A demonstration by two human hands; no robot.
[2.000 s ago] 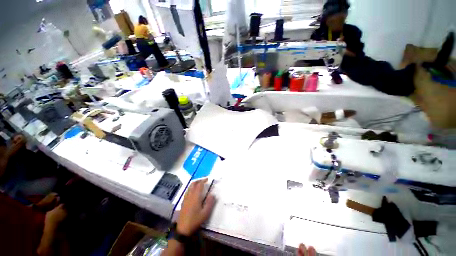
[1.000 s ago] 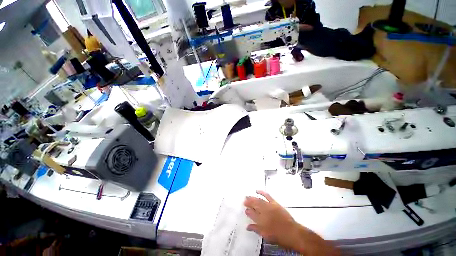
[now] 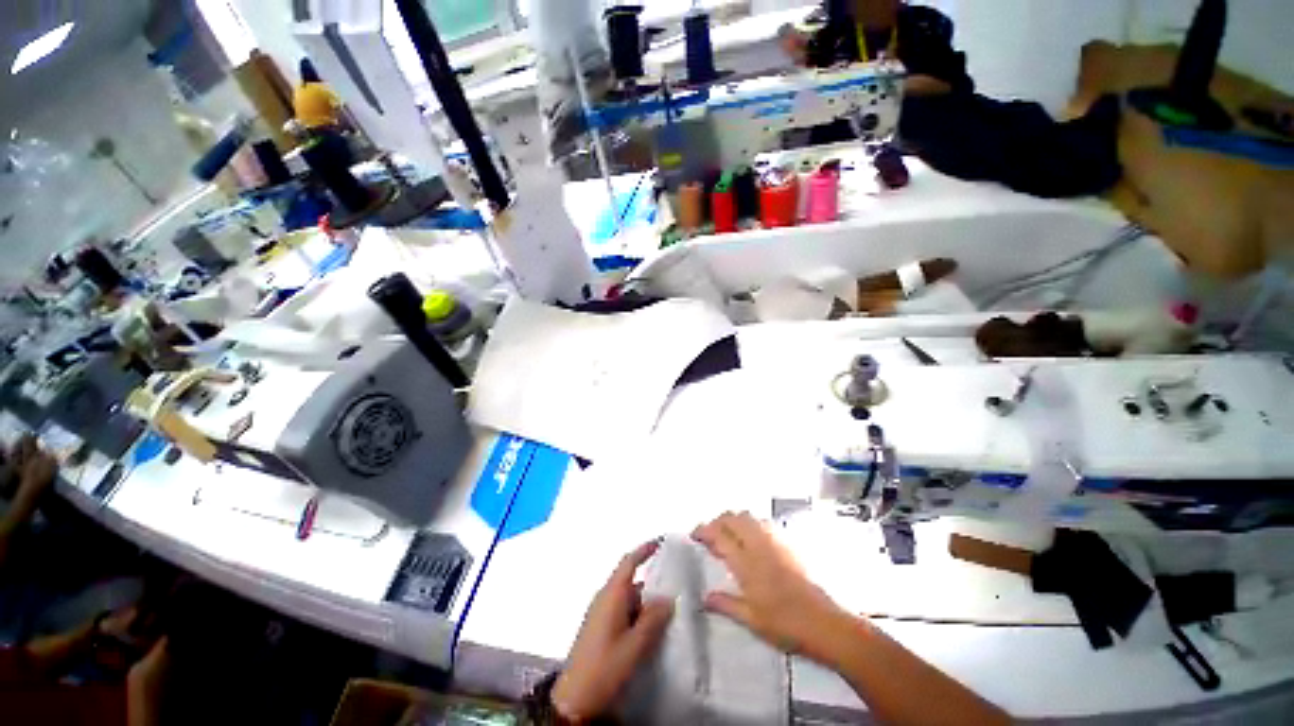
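Note:
A white sheet, seemingly a paper pattern piece (image 3: 724, 678), lies at the table's front edge with a raised fold or ridge along its middle. My left hand (image 3: 613, 641) is on its left side, fingers bent against the fold. My right hand (image 3: 766, 584) is on its upper right side, fingertips by the fold's top end. Both hands seem to pinch the fold between them. What lies under the fingers is hidden.
The sewing machine (image 3: 1050, 426) stands right. Black scraps (image 3: 1090, 579), a brown strip (image 3: 991, 553) and a dark looped tool (image 3: 1192, 660) lie below it. A large white pattern sheet (image 3: 582, 372) and grey motor end (image 3: 376, 433) are left. A person (image 3: 887, 43) sits behind.
My left hand, out of view one second ago, has come onto the sheet. My right hand has turned inward beside it. The sheet's middle is now raised between them.

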